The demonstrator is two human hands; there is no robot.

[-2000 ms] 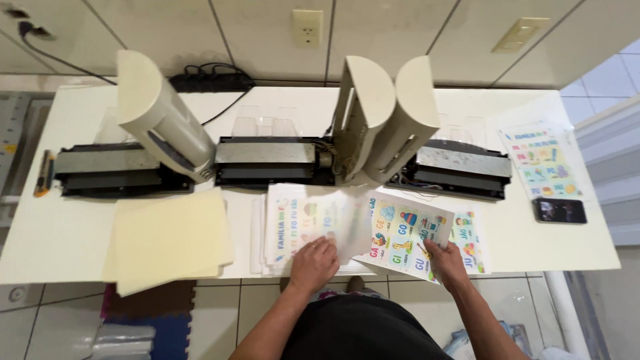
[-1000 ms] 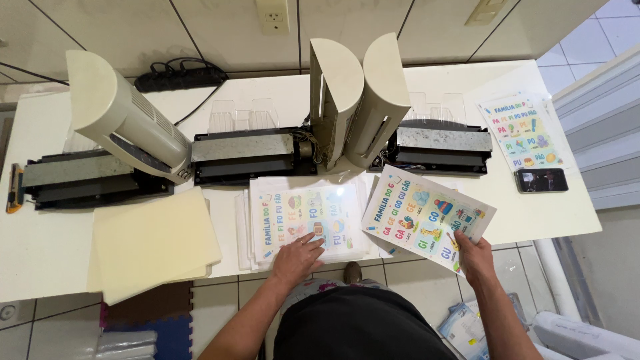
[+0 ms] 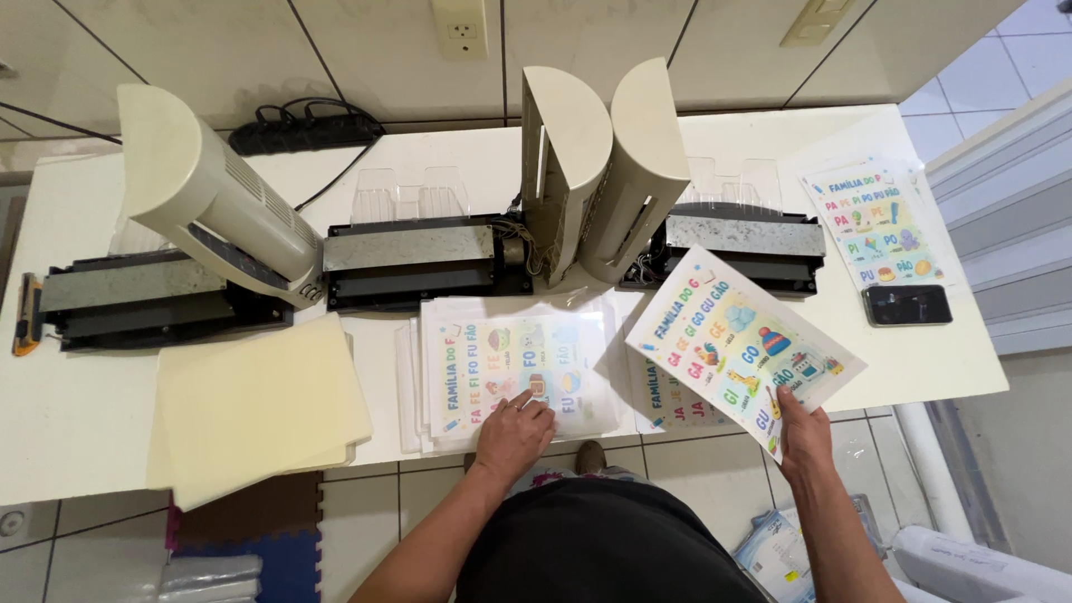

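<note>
My right hand [image 3: 806, 427] grips the lower right edge of a printed syllable sheet [image 3: 737, 343], which is tilted and raised over the table's front edge. Beneath it another printed sheet [image 3: 657, 394] lies partly hidden. My left hand [image 3: 515, 427] rests with its fingers on the top printed sheet [image 3: 469, 368] of a stack in clear plastic, holding nothing that I can see. To the left lies a pile of yellowish translucent sheets [image 3: 260, 402]. Behind the papers stand opened laminating machines [image 3: 410, 255] with bare metal plates and black rollers.
Upright beige machine covers [image 3: 641, 167] rise at the centre, another cover [image 3: 218, 193] leans at the left. A black power strip [image 3: 306, 130] lies by the wall. At the right are more printed sheets [image 3: 879, 222] and a phone [image 3: 907, 305]; a utility knife [image 3: 28, 314] lies far left.
My right hand has lifted the syllable sheet off the sheets beneath and tilted it. My left hand, at the raised edge of the left stack's top sheet two seconds ago, now rests on that sheet lying flat.
</note>
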